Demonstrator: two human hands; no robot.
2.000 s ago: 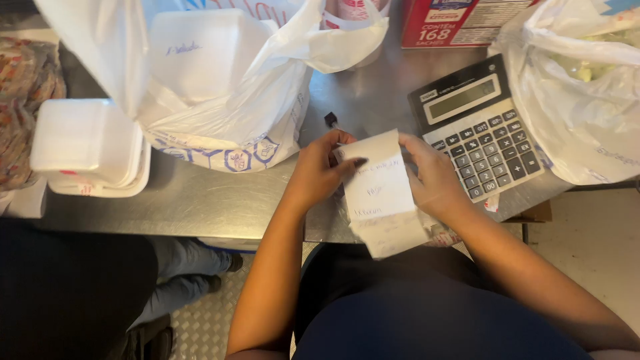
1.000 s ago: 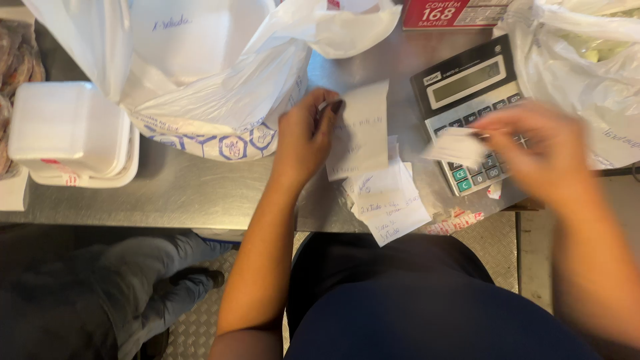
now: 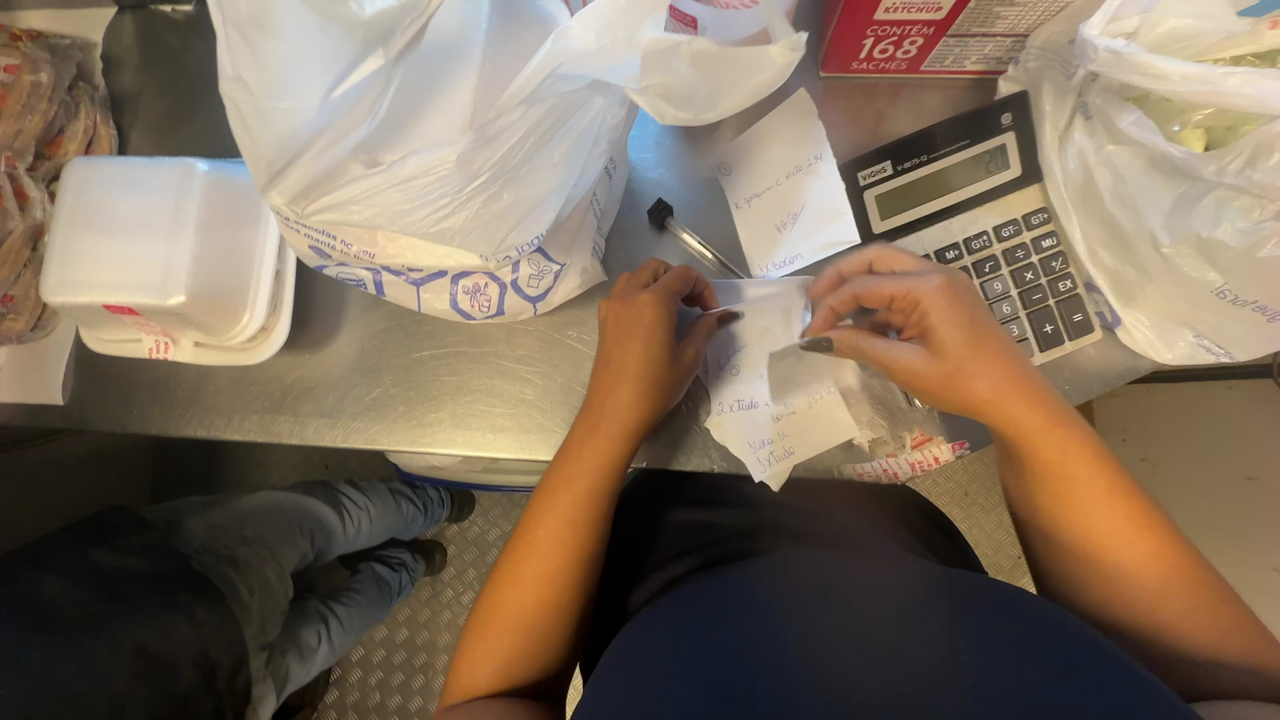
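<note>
Several handwritten paper slips (image 3: 800,400) lie by the front edge of a steel counter (image 3: 450,390). My left hand (image 3: 655,335) pinches the upper left of a slip there between thumb and fingers. At the same slip's upper right, my right hand (image 3: 900,320) has thumb and fingers close together; whether they grip the paper is unclear. Another handwritten slip (image 3: 790,190) lies flat beyond my hands. A clear pen with a black cap (image 3: 688,232) rests beside it, partly hidden. The desktop calculator (image 3: 1010,220) stands to the right, its lower left part behind my right hand.
A white plastic bag (image 3: 430,150) stands at the back left, beside white foam containers (image 3: 160,250). Another plastic bag (image 3: 1180,220) is at the right, a red ketchup sachet box (image 3: 920,40) at the back. Clear wrapping (image 3: 900,440) lies at the front edge. A person (image 3: 230,590) is at lower left.
My right hand has moved from over the calculator back to the slips. One slip now lies flat by the calculator, where none lay one second ago.
</note>
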